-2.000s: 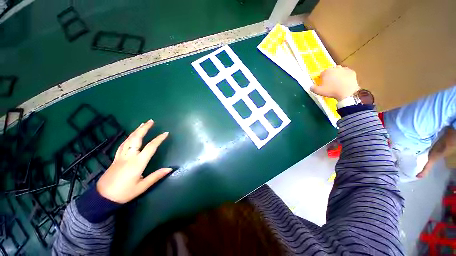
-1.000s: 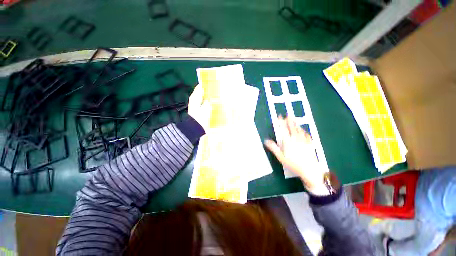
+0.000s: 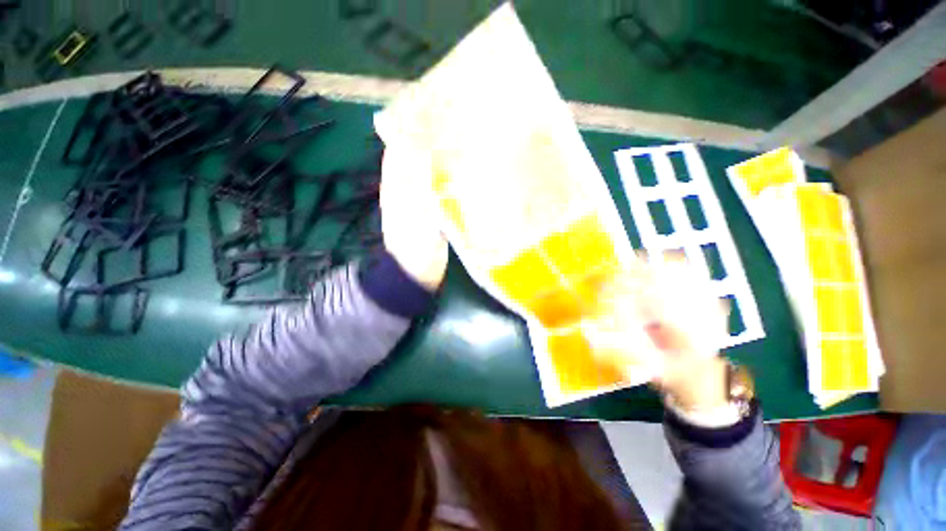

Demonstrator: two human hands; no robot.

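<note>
Sticker sheets, white with yellow rectangles and partly overexposed, lie slanted in front of me, raised at the far end. My left hand holds their left edge. My right hand is blurred at their lower right; its fingers overlap the yellow pieces, and I cannot tell whether they grip. A used sheet, a white lattice with empty windows, lies on the green bench, partly behind my right hand.
A pile of black frames covers the left of the bench. A stack of sheets lies at right beside a cardboard box. Beyond the pale rail is a conveyor belt with scattered frames. A red plastic object stands below right.
The held sheets have tilted and their near end has swung right. My right hand has moved from over the used sheet to their lower right corner. The view has shifted left.
</note>
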